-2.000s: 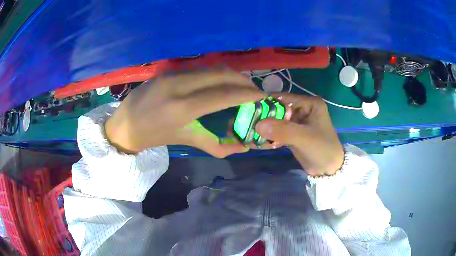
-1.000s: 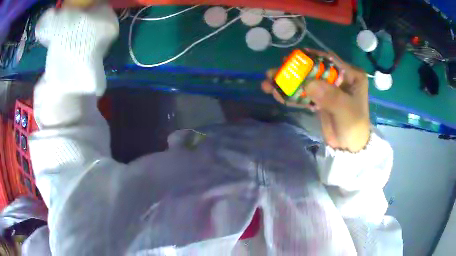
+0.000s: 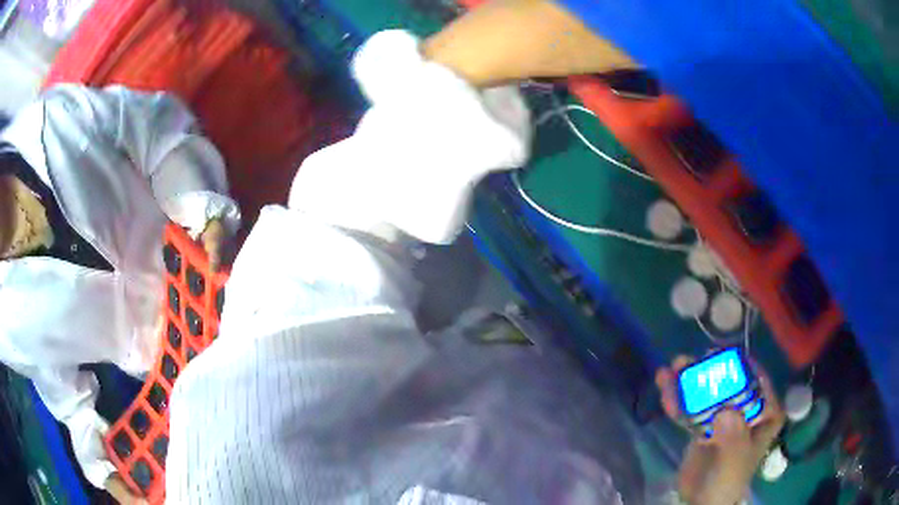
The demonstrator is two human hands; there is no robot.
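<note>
My right hand (image 3: 725, 454) holds a small stack of smartwatch units (image 3: 715, 382) at the lower right. The top screen glows blue with white marks, and a lit blue edge shows beneath it. My left hand (image 3: 532, 41) is stretched out at the top, at the end of the red-orange pocketed tray (image 3: 662, 155). Its fingertips are hidden, so I cannot tell whether it holds anything. The tray has dark units in its pockets and lies partly under a blue edge.
White charging pucks (image 3: 689, 297) and thin white cables lie on the green mat (image 3: 591, 187) beside the tray. At the left a person in a white smock (image 3: 94, 187) holds another red-orange pocketed tray (image 3: 148, 424) with dark units. A red pile (image 3: 212, 79) stands behind.
The view has swung to the left, bringing the other person and their tray into sight. The screen in my right hand has turned from green to orange-yellow to blue. My left hand has left the stack.
</note>
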